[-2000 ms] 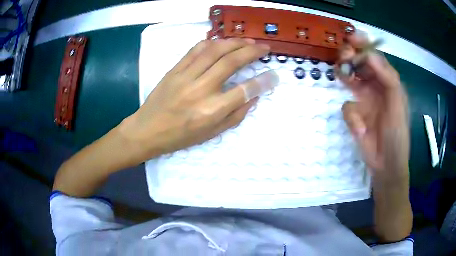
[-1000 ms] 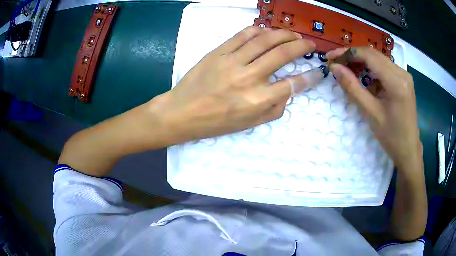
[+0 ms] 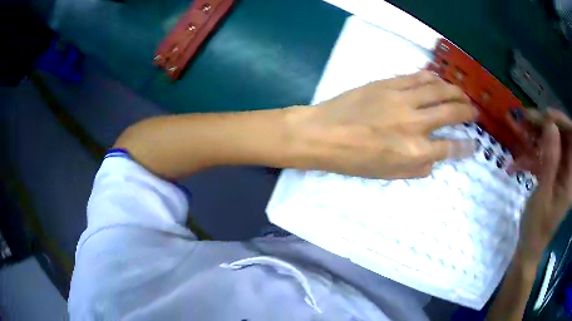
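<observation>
The white dimpled tray lies tilted in front of me. A red fixture rests along its far right edge. Several small dark-rimmed round parts sit in rows beside the fixture. My left hand lies palm down over the tray, fingers apart, with fingertips at the fixture's near edge and beside the parts; a pale finger cot covers one fingertip. My right hand is blurred at the fixture's right end, near the picture's edge. A brownish thing shows at its fingertips, too blurred to tell whether it is held.
Another red fixture lies on the green surface at upper left. A grey fixture is beyond the pale rail. A white strip lies at lower right. A blue object is at far left.
The view has turned, so the tray and red fixture appear tilted and farther right. My right hand has moved from over the parts near my left fingertips to the fixture's right end.
</observation>
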